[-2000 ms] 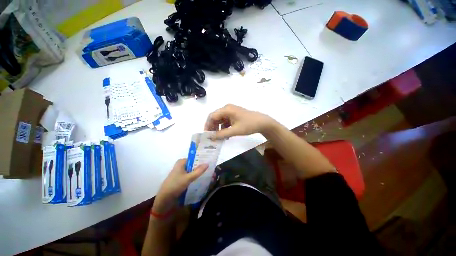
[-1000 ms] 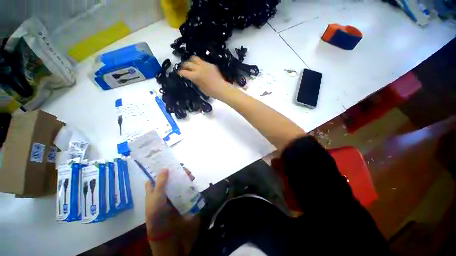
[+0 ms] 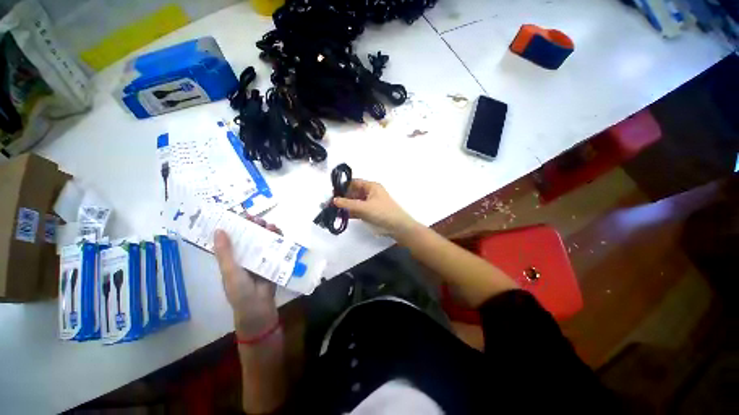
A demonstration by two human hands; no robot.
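Observation:
My left hand (image 3: 248,283) holds a slim white-and-blue retail box (image 3: 245,245), printed back up, over the table's front edge. A flap shows at its lower right end. My right hand (image 3: 366,204) holds one black coiled cable (image 3: 338,200) upright between thumb and fingers, to the right of the box and apart from it. The black cable pile (image 3: 312,77) lies at the back. Flat box blanks (image 3: 198,166) lie behind my left hand, partly covered by the held box.
Packed boxes (image 3: 120,290) stand at left beside a brown carton (image 3: 28,219) and crumpled plastic (image 3: 85,207). A larger blue box (image 3: 177,77) lies behind the blanks. A smartphone (image 3: 487,126) and an orange-and-blue ring (image 3: 541,46) lie at right. A red stool (image 3: 527,271) is below.
My right hand has come back from the pile with a coiled cable. My left hand has turned the box flatter and tilted it, its flap end now pointing to the right.

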